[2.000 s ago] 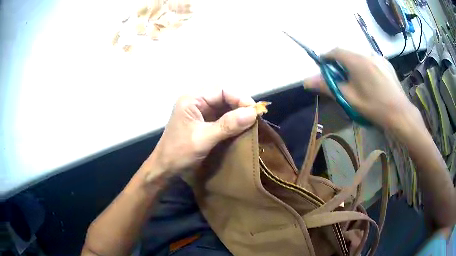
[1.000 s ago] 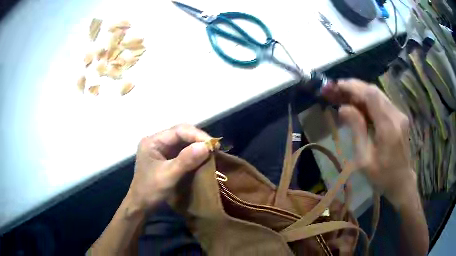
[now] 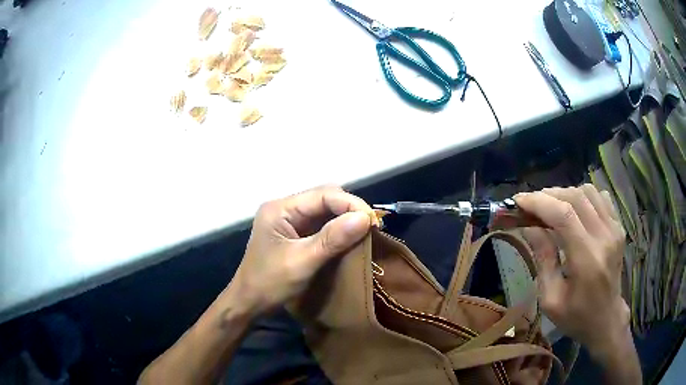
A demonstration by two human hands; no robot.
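Note:
The tan-brown bag [image 3: 406, 338] hangs from my left hand over my dark-clothed lap, its mouth open to the right. My left hand [image 3: 305, 233] pinches the bag's top corner, where a short yellow-orange zipper tape end [image 3: 377, 218] sticks out. My right hand [image 3: 575, 256] holds the soldering iron [image 3: 436, 210] by its handle, level, tip pointing left. The tip is at the tape end; whether it touches is too small to tell. The teal-handled scissors [image 3: 421, 66] lie on the white table with a black cord trailing over its edge.
Tape offcuts [image 3: 239, 68] lie on the white table [image 3: 150, 203] at the back. A slim metal tool [image 3: 547, 75] lies near the table edge beside a round black object [image 3: 575, 31] with cords. Grey-olive panels with yellow edges [image 3: 639, 195] hang at the right. The table edge runs diagonally behind the bag.
The scissors went from my right hand to the table. My right hand has taken the soldering iron and brought its tip left to the bag corner. My left hand keeps its pinch.

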